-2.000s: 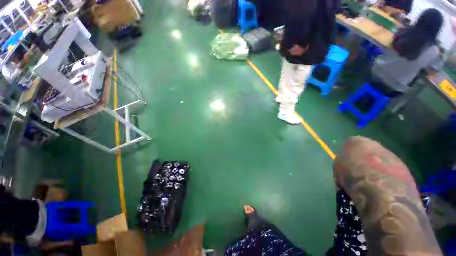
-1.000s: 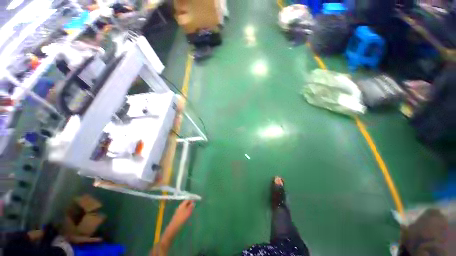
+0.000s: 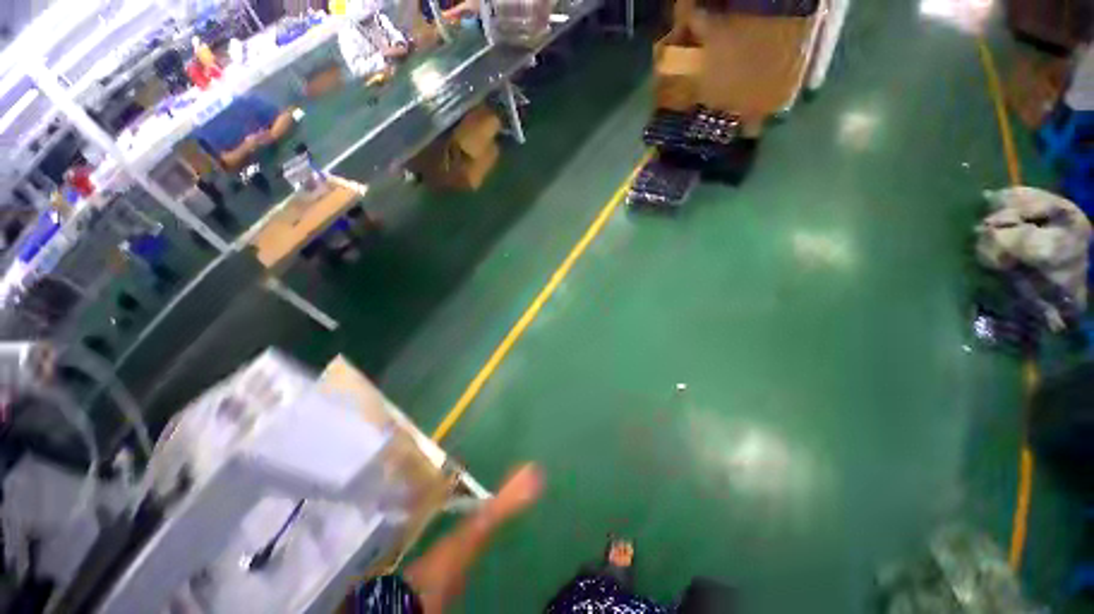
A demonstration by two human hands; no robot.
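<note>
My left hand is bare and blurred at the lower middle, arm stretched forward over the floor. It is beside the end of a white metal frame; whether it touches the frame or holds anything cannot be told. A white machine with a black cable or handle on it stands on a board-topped stand at the lower left, cut off by the picture's edge. My right hand is out of the picture. My foot shows at the bottom.
A green floor has yellow lines at both sides. Black trays and a brown carton stand ahead. A long bench with people at it runs along the upper left. Bags lie at the right.
The view has moved forward along the aisle. The white machine has shifted to the lower left, and the carton and trays are nearer. The standing person and my right sleeve have left the view.
</note>
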